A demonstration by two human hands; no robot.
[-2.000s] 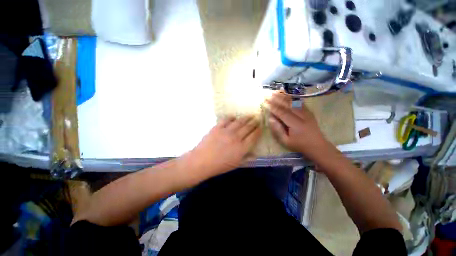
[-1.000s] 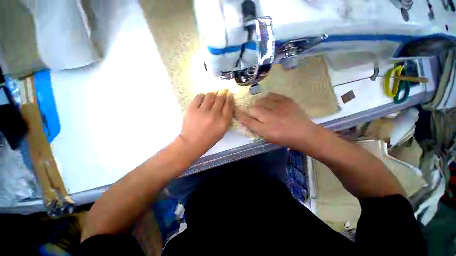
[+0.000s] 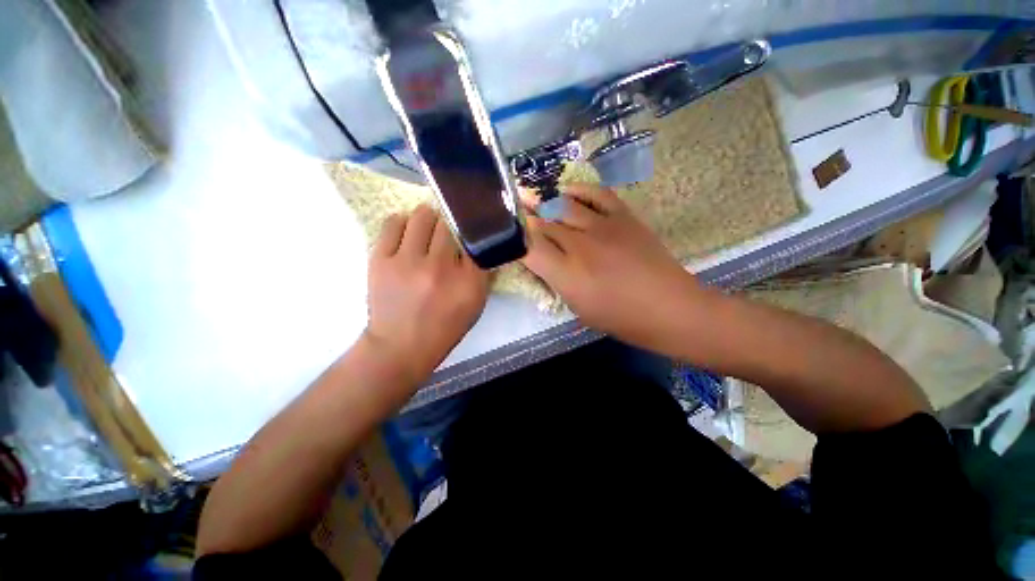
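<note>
A tan nubbly fabric panel (image 3: 726,170) lies under the head of the white sewing machine (image 3: 545,45), its right part flat on the table. My left hand (image 3: 426,284) presses on the panel left of the chrome loop guard (image 3: 454,148). My right hand (image 3: 602,255) has its fingertips on a raised fold of the panel beside the small metal parts under the head. The chrome guard hides the needle area and the left hand's fingertips in part.
White and tan panels (image 3: 74,114) lie at the upper left. A taped wooden strip (image 3: 91,375) is at the left table end. A brown patch (image 3: 830,169) and yellow-and-green-handled scissors (image 3: 959,125) lie on the right. A fabric heap (image 3: 885,329) is below the table edge.
The view has moved closer to the machine head, and the chrome guard looks larger. The fabric by my right fingertips is now raised in a fold. Both hands stay on the panel.
</note>
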